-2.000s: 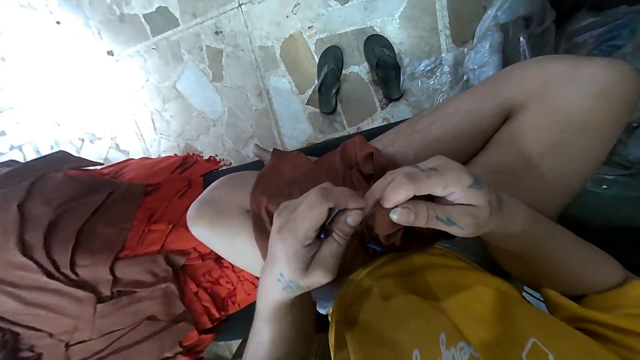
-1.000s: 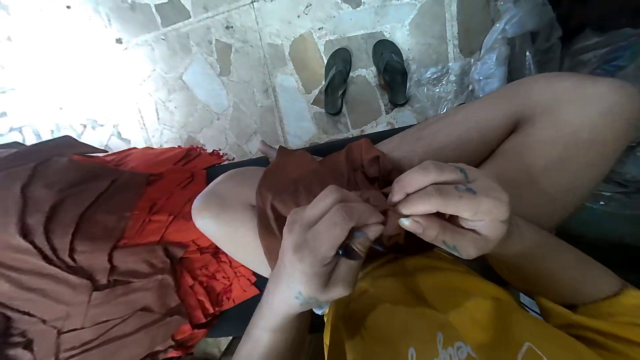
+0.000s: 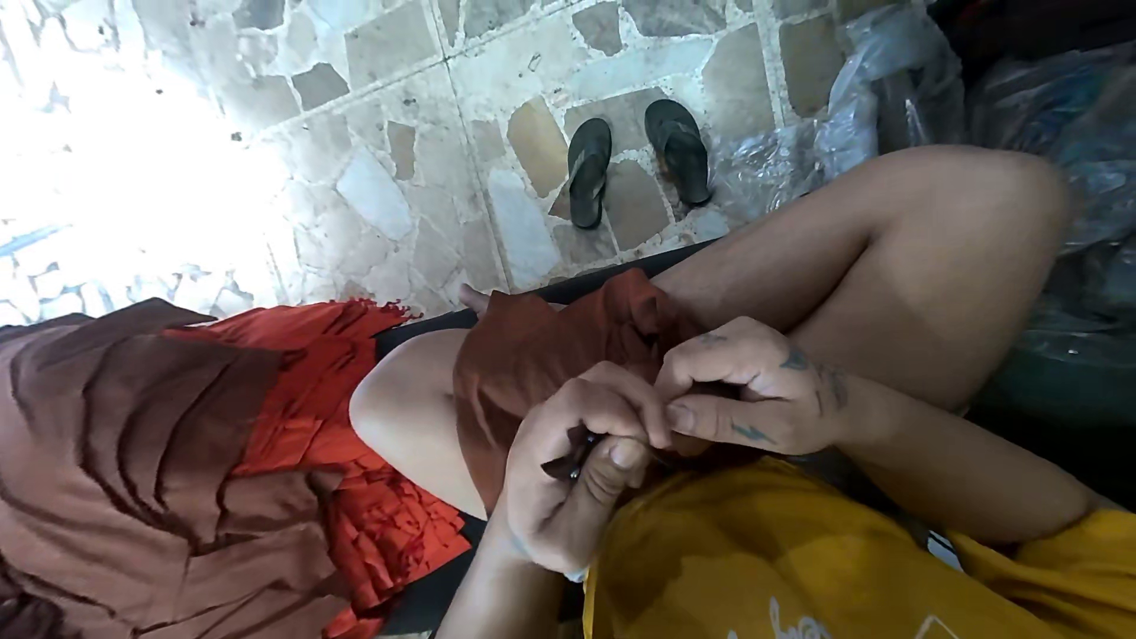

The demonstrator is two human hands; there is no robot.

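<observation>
My left hand (image 3: pixel 577 470) is closed around a small dark tool with a shiny metal part, mostly hidden by the fingers, so its kind cannot be told. Its fingertips meet those of my right hand (image 3: pixel 754 390), which pinches the edge of a rust-brown cloth (image 3: pixel 541 355) between thumb and forefinger. The cloth lies over my lap and one thigh, bunched near the hands. What lies between the fingertips is too small and dark to make out.
Layered brown cloth pieces (image 3: pixel 169 435) and red-orange cloth pieces (image 3: pixel 311 399) are piled at the left, beside my knee. Two dark flip-flops (image 3: pixel 635 160) stand on the stone-patterned floor (image 3: pixel 382 191). Crumpled clear plastic (image 3: pixel 879 98) lies at the upper right.
Compared with one second ago, the fingertips of both hands are closer together, now touching. The brown cloth stays on my lap.
</observation>
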